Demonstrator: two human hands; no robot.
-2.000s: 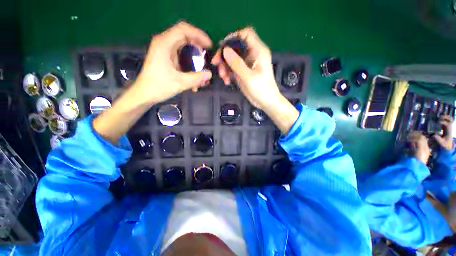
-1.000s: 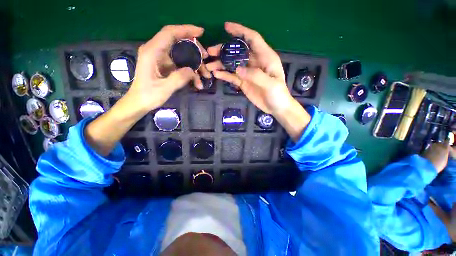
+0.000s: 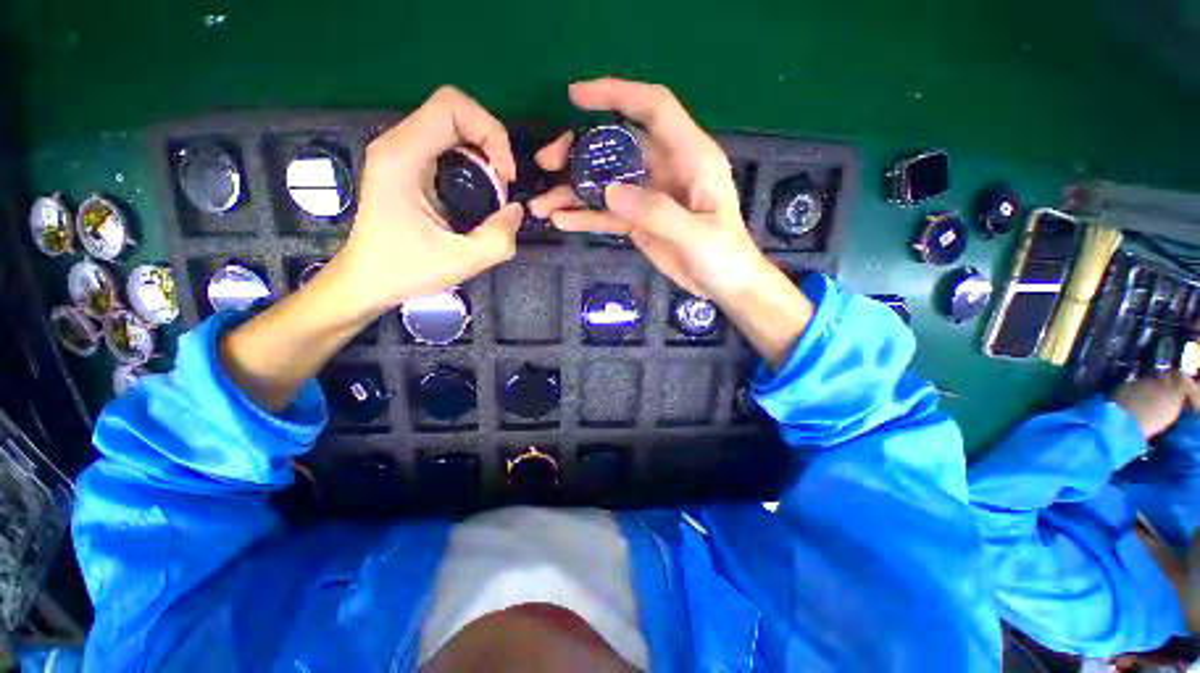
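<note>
My left hand (image 3: 424,204) holds a round smartwatch body (image 3: 469,188) by its rim; its face is dark and tilted. My right hand (image 3: 678,197) holds a second round smartwatch body (image 3: 607,164) between thumb and fingers; its screen is lit with small white marks in rows. Both are held apart, above the upper middle of the dark grey foam tray (image 3: 529,305). Other round smartwatch bodies lie in the tray pockets, some with white glare, one with a rose-gold rim (image 3: 533,469). My forearms hide part of the tray.
Silvery-white rounds with gold bits (image 3: 104,226) lie left of the tray. On the right are a square smartwatch (image 3: 917,176), several round watch bodies (image 3: 941,238), a smartphone (image 3: 1033,285) and a yellow-tan bundle (image 3: 1083,295). A neighbouring worker's sleeve (image 3: 1057,487) and black tray (image 3: 1144,313) are farther right.
The left watch has moved slightly down and left and turned from facing the camera to a tilt. The right watch has moved slightly down and left; its lit display shows different marks.
</note>
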